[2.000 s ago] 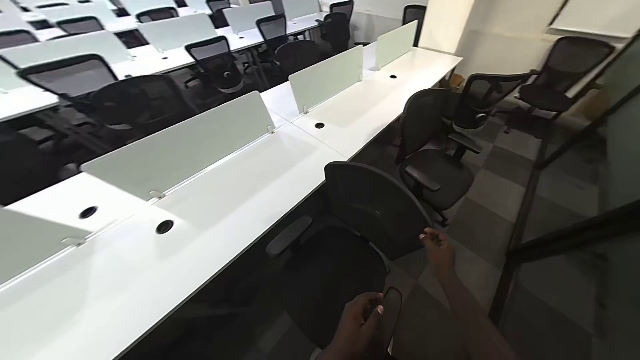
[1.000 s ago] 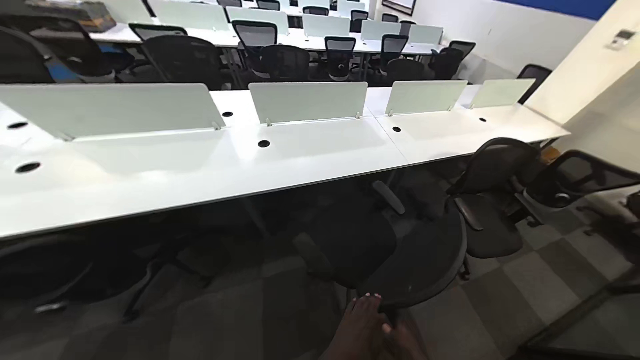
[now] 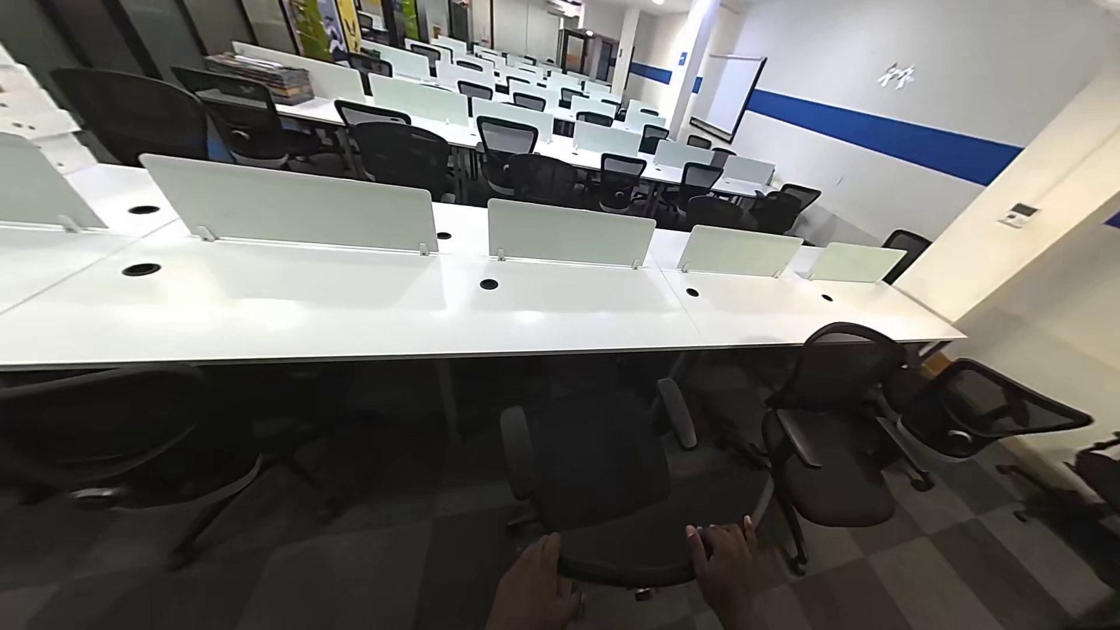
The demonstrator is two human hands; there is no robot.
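Observation:
A black office chair (image 3: 604,455) stands in front of me, its seat toward the long white desk (image 3: 367,324) and its backrest toward me. My left hand (image 3: 535,588) is on the left end of the backrest's top edge. At the right end of that same edge, my right hand (image 3: 728,569) has its fingers over the rim. The chair's two armrests show on either side of the seat, just short of the desk's front edge. Its base is mostly hidden under the seat and in shadow.
Another black mesh chair (image 3: 831,437) stands close on the right, with a further one (image 3: 989,407) beside it. To the left, a dark chair (image 3: 114,437) is at the desk. Frosted dividers (image 3: 569,232) run along the desktop. A pillar (image 3: 1024,192) rises at the desk's right end.
My view has swung toward the desk. The chair's backrest, earlier turned at an angle, now faces me squarely. My hands, close together one second ago, are now apart on its top edge.

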